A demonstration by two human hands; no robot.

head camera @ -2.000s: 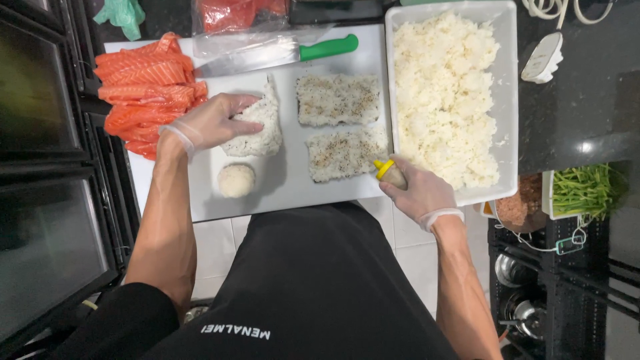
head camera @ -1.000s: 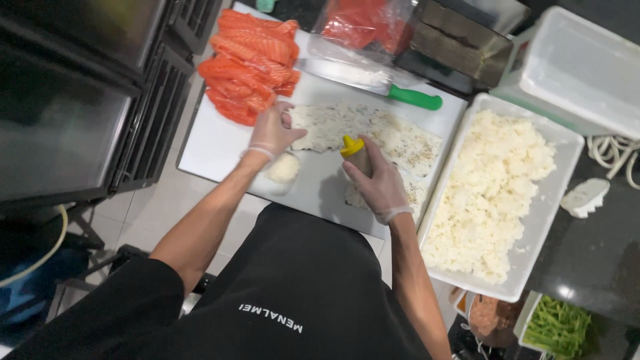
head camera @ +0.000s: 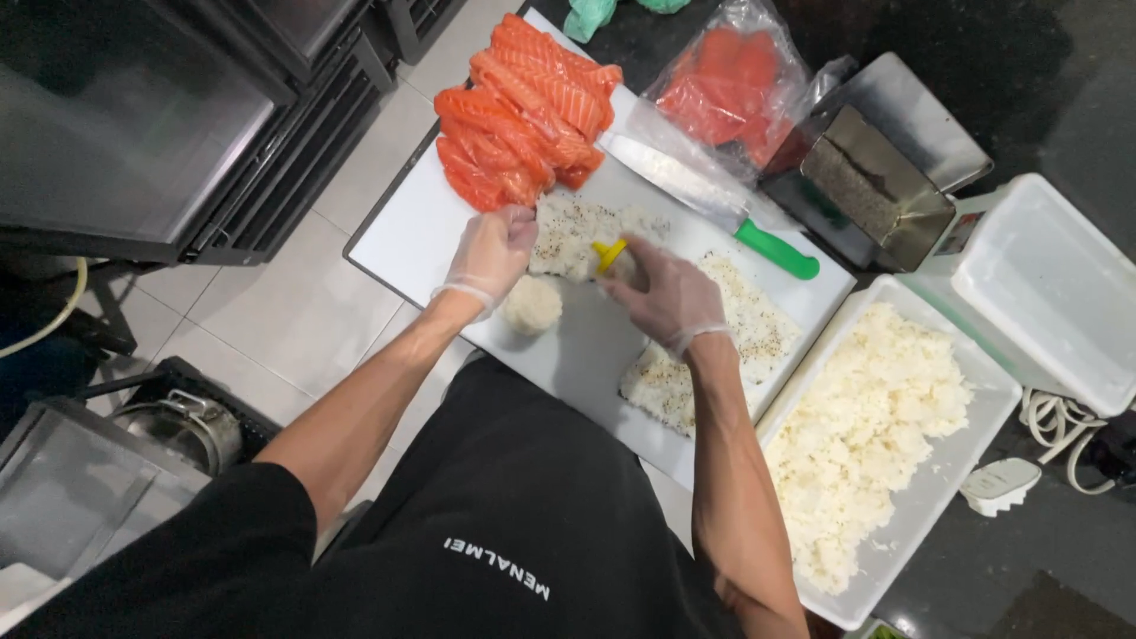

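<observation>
In a clear glove, my left hand (head camera: 494, 253) has its fingers drawn together at the left end of a rice-covered sheet (head camera: 572, 235); whether it pinches the edge is unclear. My right hand (head camera: 666, 288), also gloved, grips a small shaker bottle with a yellow top (head camera: 610, 256) over that sheet. Dark specks dot the rice. Two more speckled rice sheets lie at the right, one (head camera: 754, 324) behind my right wrist, the other (head camera: 661, 386) nearer my body. A rice ball (head camera: 532, 304) rests beside my left wrist. Salmon slices (head camera: 532, 111) are heaped at the board's far left.
The white cutting board (head camera: 399, 217) also bears a green-handled knife (head camera: 701, 191). Beyond it are a plastic bag of red food (head camera: 728, 84) and a metal box of dark seeds (head camera: 856, 182). A white tub of rice (head camera: 967, 444) adjoins the board's right edge, near a lidded container (head camera: 1047, 284).
My right hand has moved left with the shaker from the right-hand rice sheets to the one by my left hand, where the speckles are denser. The view has turned.
</observation>
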